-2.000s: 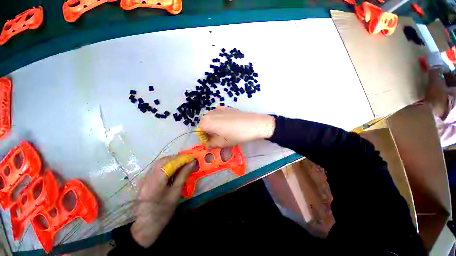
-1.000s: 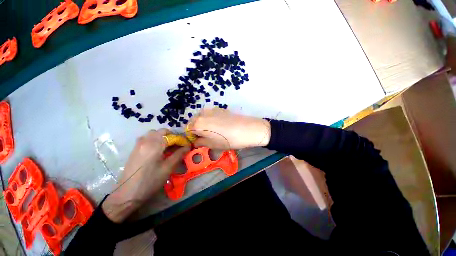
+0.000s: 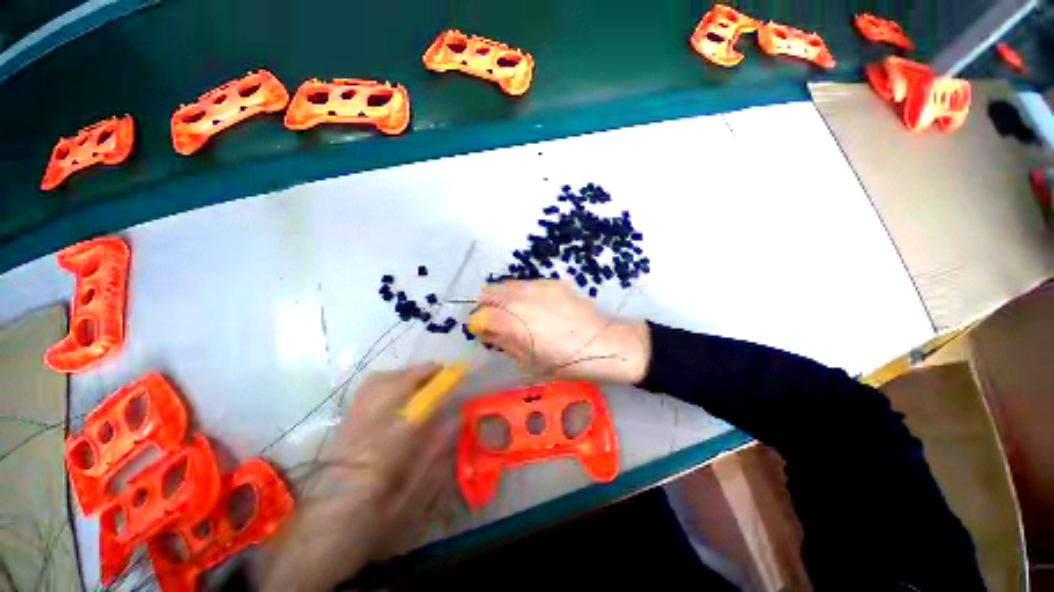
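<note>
An orange controller shell (image 3: 587, 419) lies on the white work sheet in front of me, handles towards me, with round holes across its middle. My left hand (image 3: 364, 463) is blurred, just left of the shell, with a yellow finger cot; whether it touches the shell or holds anything cannot be told. My right hand (image 3: 561, 330) is above the shell, its fingertips bent down at the lower edge of the heap of small black pads (image 3: 584, 243). It covers part of the heap, and whether a pad is between its fingers is hidden.
Several orange shells (image 3: 145, 495) overlap at the left, with another shell (image 3: 102, 303) behind them. More shells (image 3: 347, 104) lie spaced on the green conveyor belt (image 3: 485, 127). A cardboard sheet (image 3: 913, 208) is at the right, with shells (image 3: 925, 98) at its far edge. Thin dark lines cross the view.
Both hands were together at the shell; now my right hand is off it at the pads and my left hand has drawn away left. The shell's face is more fully visible. The view has shifted.
</note>
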